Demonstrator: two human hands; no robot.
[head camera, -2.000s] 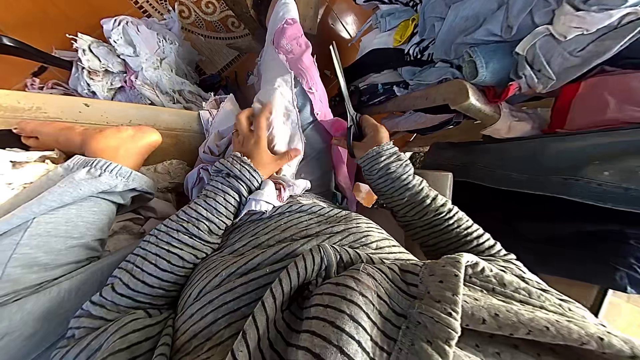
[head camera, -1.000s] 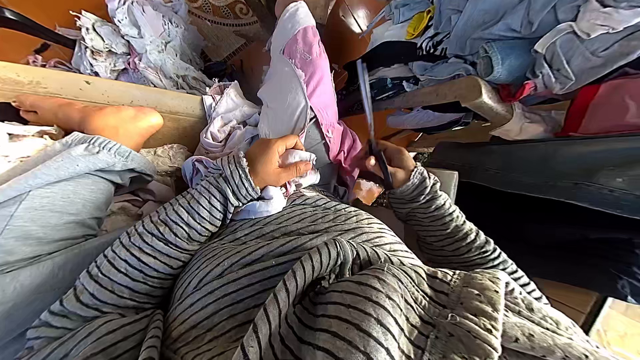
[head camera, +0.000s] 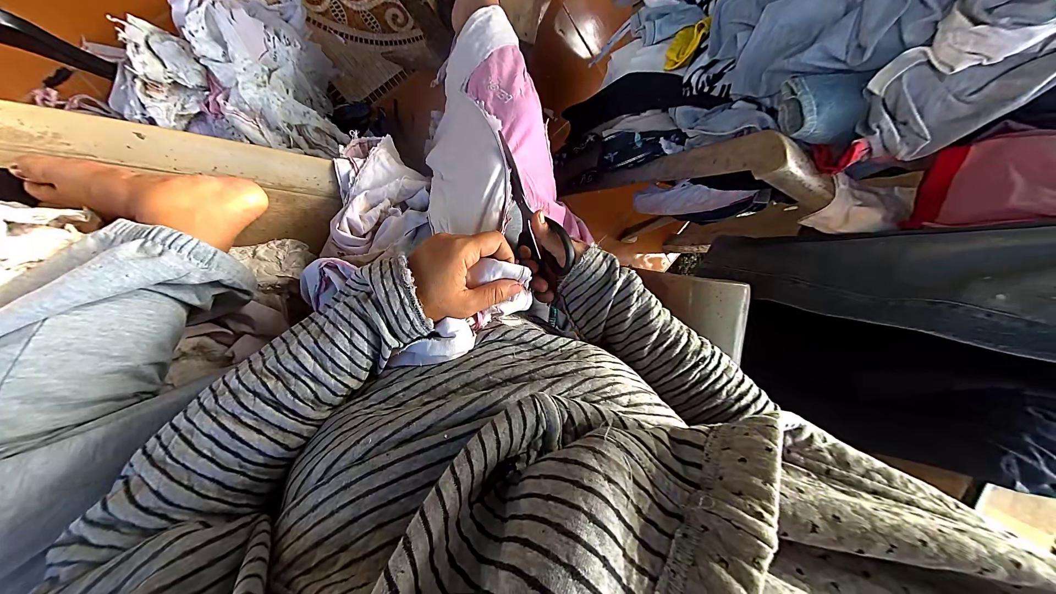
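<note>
My left hand (head camera: 466, 276) is closed on a bunched edge of a white and pink cloth (head camera: 470, 169), near my lap. The cloth stretches away from me, its pink part on the right. In my right hand (head camera: 549, 256) is a pair of scissors (head camera: 520, 194) with black handles, its blades lying along the cloth and pointing away from me. The two hands are close together. How far the blades stand apart is hard to tell.
Torn white rags (head camera: 239, 70) lie at the upper left behind a wooden beam (head camera: 148, 153). A bare foot (head camera: 140, 194) rests beside it. Piled clothes (head camera: 833, 49) lie at the upper right, near a curved wooden bar (head camera: 742, 157). Dark fabric (head camera: 891, 280) spreads at the right.
My right hand has moved left, toward my left hand, bringing the scissors from beside the cloth onto it. My left hand has stayed on the cloth since one second ago.
</note>
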